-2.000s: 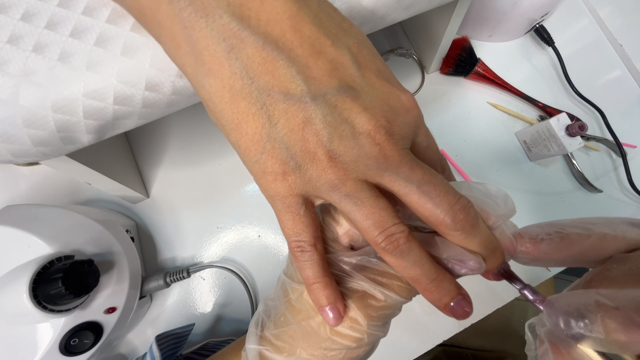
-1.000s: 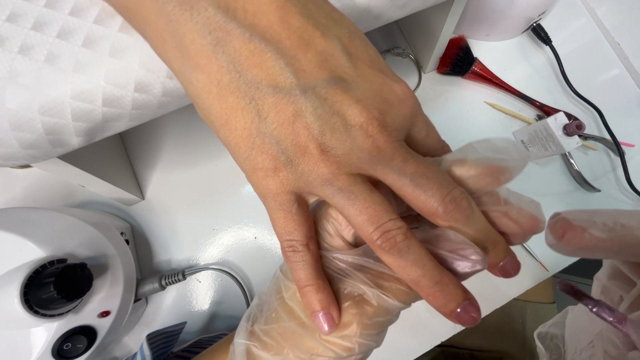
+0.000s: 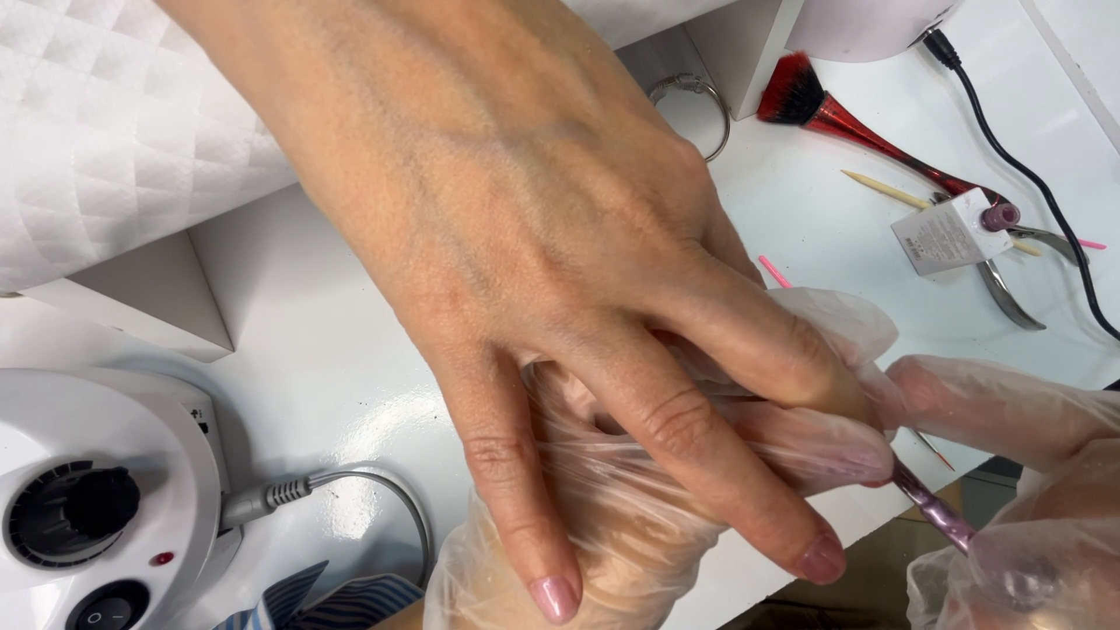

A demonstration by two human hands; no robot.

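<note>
Another person's bare hand [image 3: 542, 227], with glossy pink nails, reaches in from the top and spreads its fingers over my left hand [image 3: 647, 472]. My left hand, in a clear plastic glove, grips one of that person's fingers from below; the fingertip is mostly hidden. At the lower right my right hand [image 3: 1024, 516], gloved too, holds a nail polish brush [image 3: 932, 507] coated in mauve polish, its tip at the held finger. An open mauve polish bottle [image 3: 945, 232] with a white body bearing writing stands at the right.
A white nail drill unit [image 3: 114, 490] with a grey cable stands at the lower left. Near the bottle lie a red-handled dust brush [image 3: 875, 136], metal nippers [image 3: 1006, 297], a wooden stick [image 3: 884, 188] and a black cord [image 3: 1024, 166]. A quilted white cushion [image 3: 131, 131] is at the upper left.
My right hand with the polish brush was drawn away to the right one second ago; it has moved back left to the held finger.
</note>
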